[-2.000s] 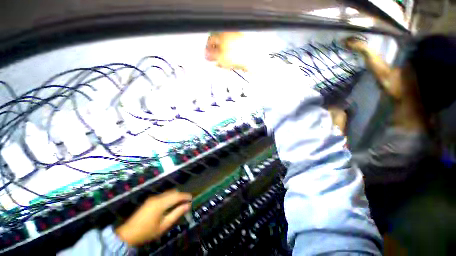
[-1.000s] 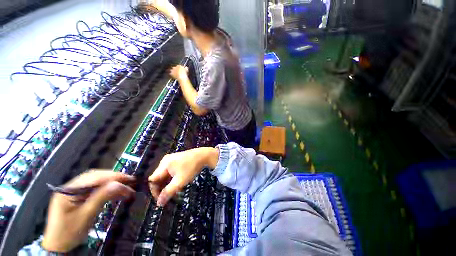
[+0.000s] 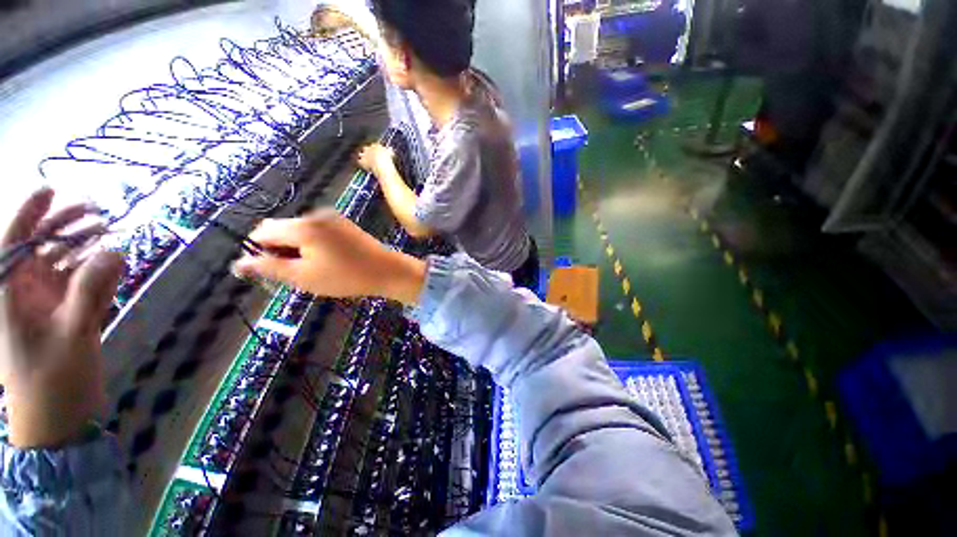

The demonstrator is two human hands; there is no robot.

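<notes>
My right hand is in front of the shelf, its fingertips closed on the end of a thin black lead. My left hand is blurred at the left edge, fingers partly spread, with a dark lead running across its fingers. More black leads loop above the upper shelf, over glare-washed white adapters. Below my right hand are a green load board and dense dark lower cable rows.
A blue tray with rows of white adapters lies at the lower right, partly behind my right sleeve. Another person works at the rack's far end. A blue bin and an orange-brown box stand beyond on the green floor.
My hands have moved up and left from over the lower rows and are farther apart. A lead now shows at my right fingertips. The other person has shifted slightly.
</notes>
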